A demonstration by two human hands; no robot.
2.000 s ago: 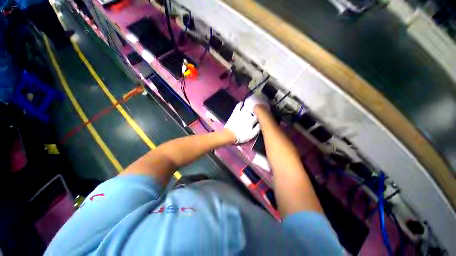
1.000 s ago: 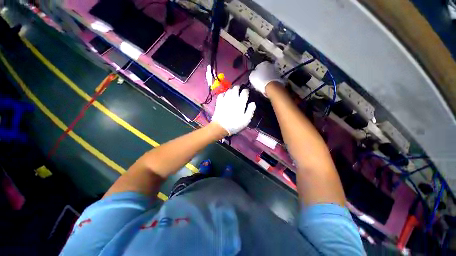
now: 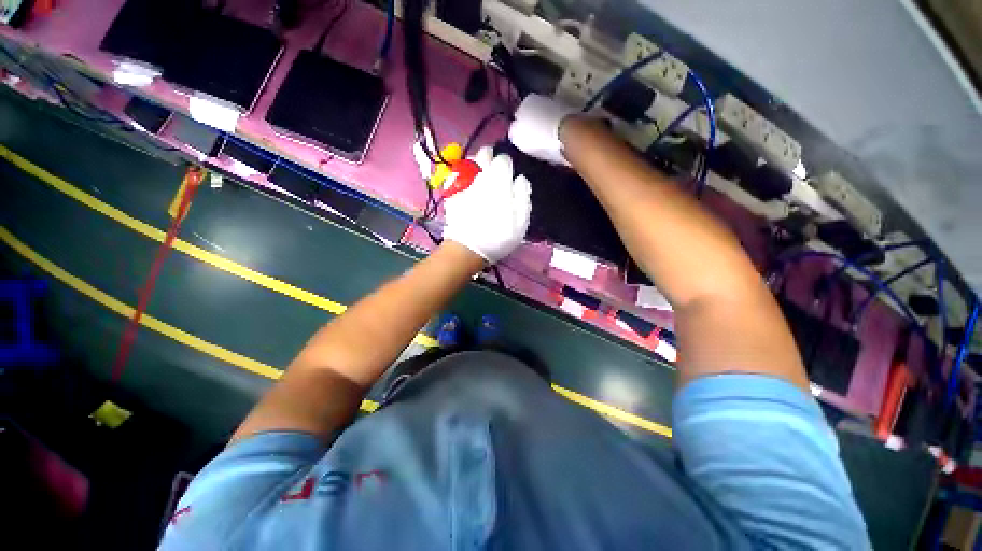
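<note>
My left hand [image 3: 488,211], in a white glove, lies at the front part of the pink shelf, its fingers at a small red-yellow piece [image 3: 457,174]. My right hand [image 3: 542,128], also gloved, is farther back at the rear edge of a flat black unit [image 3: 571,210], near the power strips; its fingertips are hidden and I cannot tell what they touch. Part of this unit is hidden by my right forearm. A thick bundle of black cables [image 3: 417,81] hangs down to the red-yellow piece.
Black units [image 3: 328,106] lie to the left on the pink shelf [image 3: 401,161]. Cream power strips [image 3: 759,129] with adapters and blue cables [image 3: 711,118] run along the back. A red-orange piece [image 3: 893,398] stands at the right. A lower shelf edge runs below.
The view has shifted to the right along the shelf. My left hand has moved onto the red-yellow piece, while my right hand remains at the back of the unit.
</note>
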